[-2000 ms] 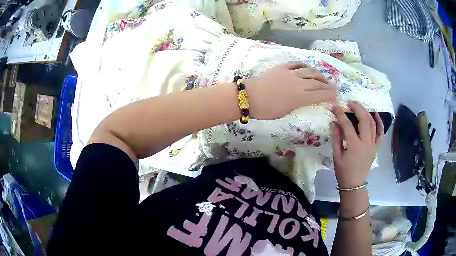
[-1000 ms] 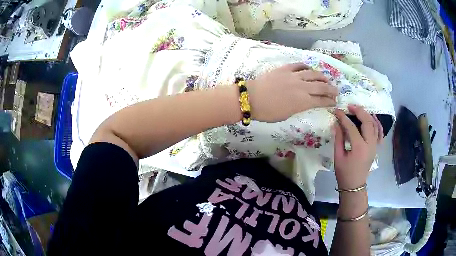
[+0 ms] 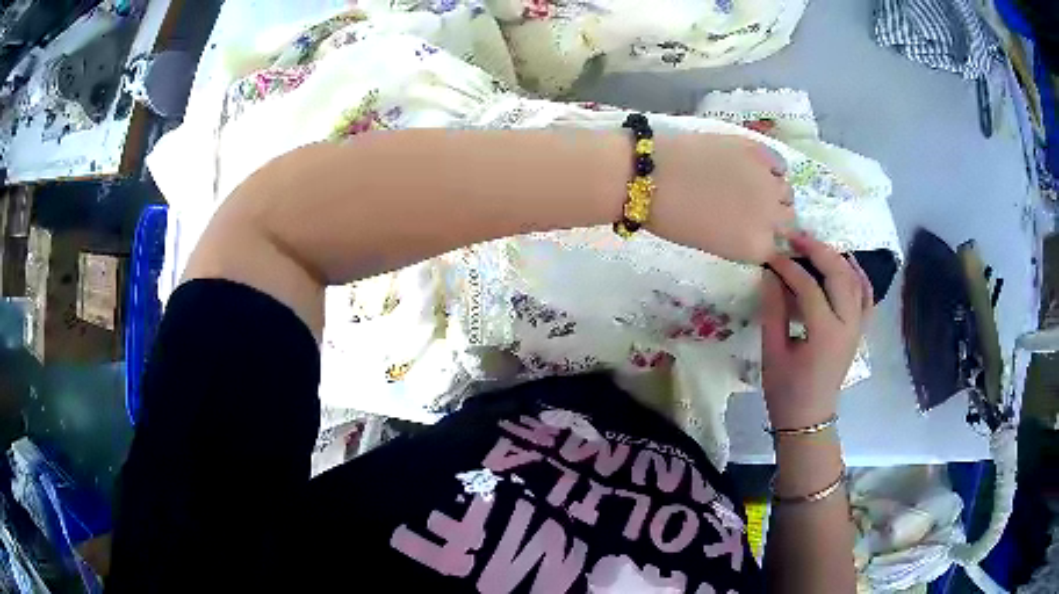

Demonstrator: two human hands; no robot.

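A cream floral dress [image 3: 685, 319] lies across the pressing table, its lace-trimmed bodice end to the right over a black padded pressing arm [image 3: 873, 276], whose rounded tip shows at the opening. My left hand [image 3: 722, 195], with a beaded bracelet, is on top of the bodice with its fingers curled down at the cloth edge. My right hand [image 3: 815, 308], with two bangles, pinches the same edge near the black tip. The fingertips of both hands nearly meet and partly hide the cloth between them. The steam iron [image 3: 936, 319] rests to the right, untouched.
A white iron hose [image 3: 1002, 493] curves down at the right edge. A striped cloth [image 3: 933, 35] and a thin dark tool [image 3: 985, 107] lie at the far right. More floral cloth [image 3: 650, 41] lies at the back. A blue basket [image 3: 144, 308] stands at the left.
My left hand has gone from lying flat to curled fingers, and its wrist has shifted right and away from me. My right hand stays at the opening. The whole view has shifted slightly.
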